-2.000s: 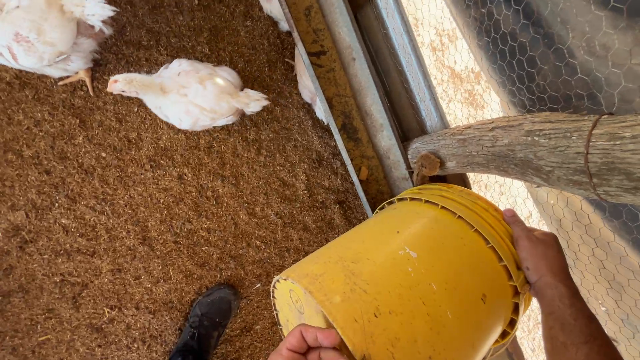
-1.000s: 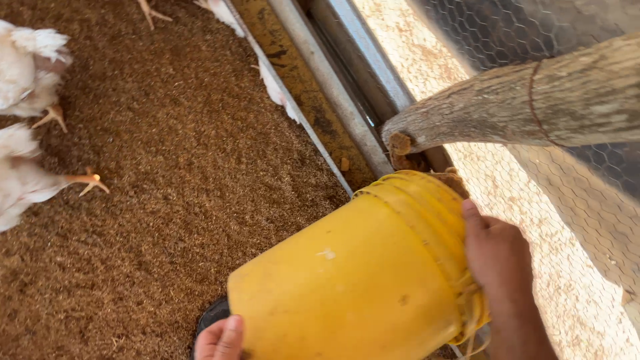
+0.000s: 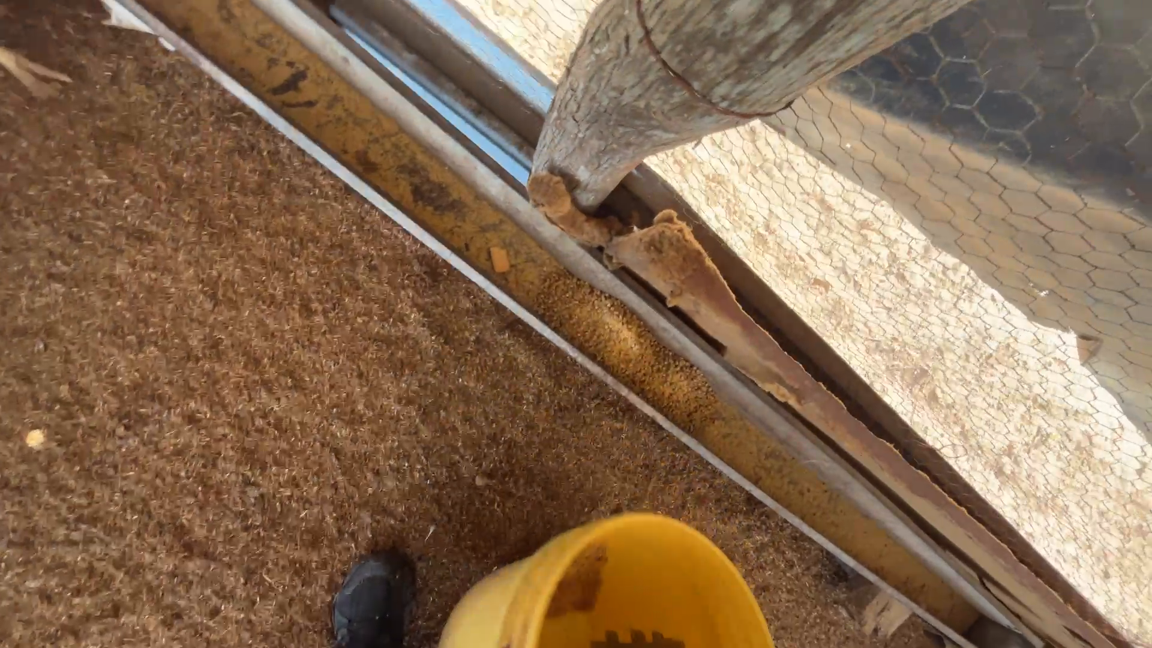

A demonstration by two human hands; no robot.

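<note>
The yellow plastic bucket (image 3: pixel 504 594) is at the bottom centre, its open mouth facing up toward the camera. Part of its inner wall shows, with a brown stain; its lower part is cut off by the frame edge. Neither my left hand nor my right hand is in view. Beyond the bucket a long metal feed trough (image 3: pixel 396 162) runs diagonally from upper left to lower right. A heap of grainy feed (image 3: pixel 630 346) lies in its middle stretch, and a small orange-brown chip (image 3: pixel 499 260) lies just up the trough from it.
A thick wooden post (image 3: pixel 630 99) stands against the trough's far side, beside a rough wooden board (image 3: pixel 720 315). Hexagonal wire mesh (image 3: pixel 1017 225) spans the right. Brown litter (image 3: pixel 225 342) covers the ground on the left; a black boot (image 3: pixel 373 598) stands there. A chicken's foot (image 3: pixel 31 72) shows upper left.
The bucket, held tilted in both hands over the trough before, has moved down and back with its mouth now visible. Both hands have left the view. The feed heap has come into sight.
</note>
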